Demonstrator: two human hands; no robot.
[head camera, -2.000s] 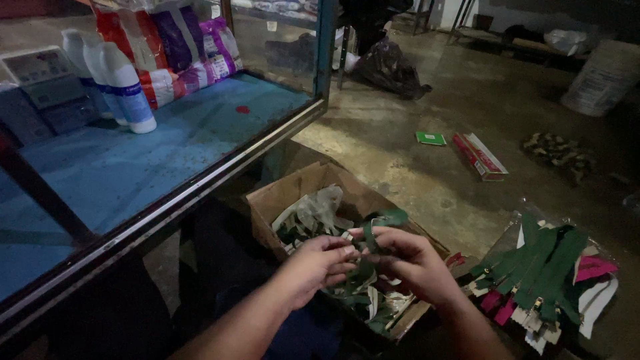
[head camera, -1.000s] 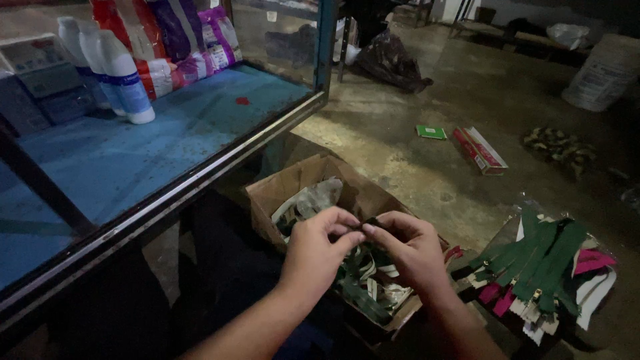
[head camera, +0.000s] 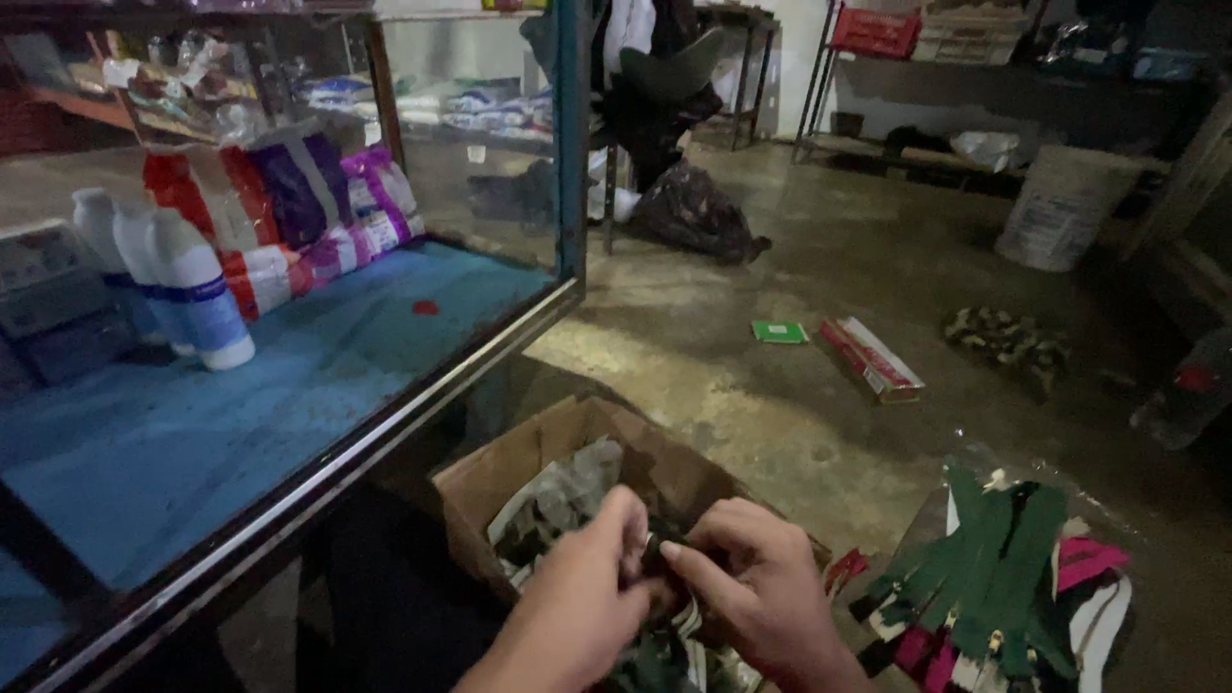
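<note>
Above an open cardboard box (head camera: 520, 452), my left hand (head camera: 587, 587) and my right hand (head camera: 760, 587) pinch a small dark green piece (head camera: 658, 544) between their fingertips; it looks like part of a zipper, but blur and the fingers hide most of it. Inside the box lie green and white zippers (head camera: 664, 654) and a grey-green crumpled cloth or bag (head camera: 568, 481). To the right of my right hand, a pile of green zippers (head camera: 1001, 568), with magenta and white ones among them, is spread on clear plastic on the floor.
A glass display case (head camera: 462, 356) at left holds white bottles (head camera: 207, 298) and colourful packets (head camera: 289, 212). On the concrete floor are a green packet (head camera: 780, 332), a long red and white box (head camera: 871, 361), a camouflage cloth (head camera: 1006, 339), a black bag (head camera: 693, 212) and a white bucket (head camera: 1064, 207).
Two seconds ago a green strip looped up over my right fingers; now only a small dark piece shows between both hands, which are close together.
</note>
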